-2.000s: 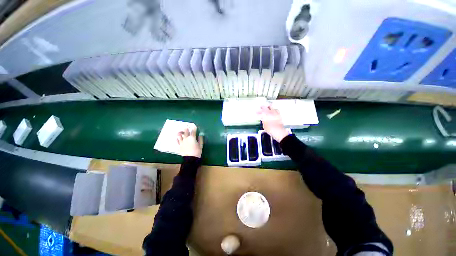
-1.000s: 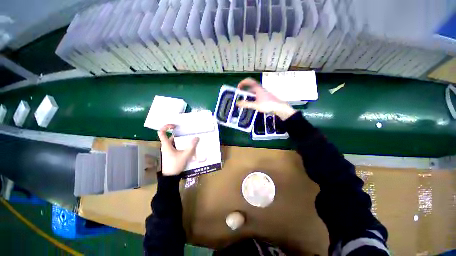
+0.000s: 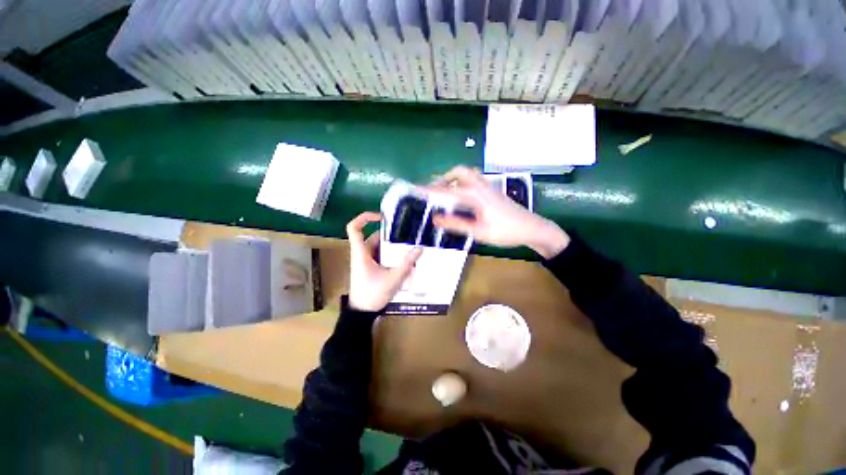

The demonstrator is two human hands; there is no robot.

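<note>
My left hand grips the left side of a white retail box with a dark end strip, held above the cardboard edge. My right hand holds a white inner tray with glossy black oblong pieces at the box's far end; its fingers cover part of the tray. Another tray with dark pieces sits on the belt, partly hidden behind my right hand. A closed white box lies on the belt to the left.
White boxes lie beyond my right hand. A row of upright boxes lines the belt's far side. A paper cup and an egg-like ball are on the cardboard. Open sleeves stand left; small boxes are far left.
The retail box came into my left hand from the belt. My right hand picked up a tray and brought it left to the box's far end. The view has shifted.
</note>
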